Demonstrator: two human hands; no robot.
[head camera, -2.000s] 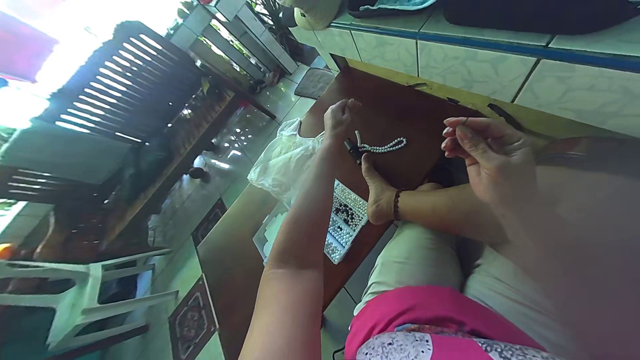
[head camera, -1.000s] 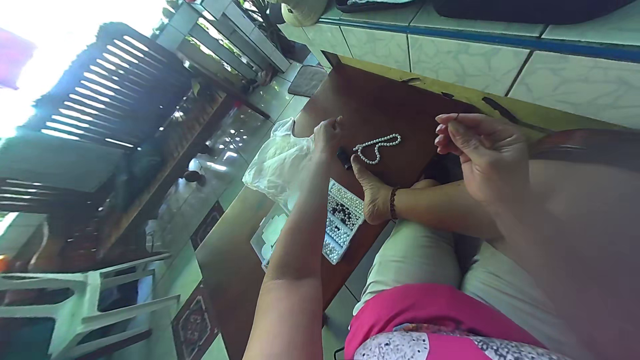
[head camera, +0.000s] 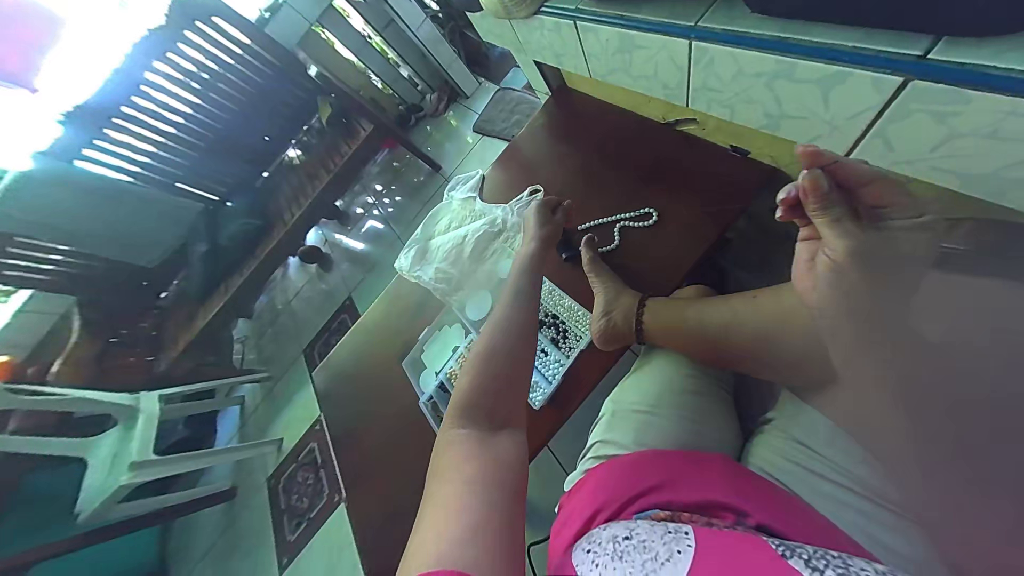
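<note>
My left hand (head camera: 548, 222) is over the table by a translucent plastic bag (head camera: 460, 240), fingers curled; whether it holds anything is unclear. Further right, my right hand (head camera: 840, 192) is raised with thumb and fingers pinched on what looks like a thin dark strand. A string of white beads (head camera: 638, 220) lies looped on the brown table (head camera: 608, 152), beyond a bare foot (head camera: 612, 308) with a dark beaded anklet (head camera: 640, 320). A small dark object (head camera: 570, 246) shows near the toes. Partly hidden under my left forearm is a compartment box of beads (head camera: 560, 328), mostly white, some dark.
White plastic chair (head camera: 144, 448) at lower left; dark slatted wooden bench (head camera: 200, 104) at upper left. A tiled ledge (head camera: 784, 88) with a blue edge runs along the upper right. A grey mat (head camera: 506, 114) lies on the tiled floor beyond the table.
My right hand has moved up and to the right, farther from my left hand. My left hand has shifted slightly and now overlaps the bag's handle. The bead string's loop has changed shape since the first frame.
</note>
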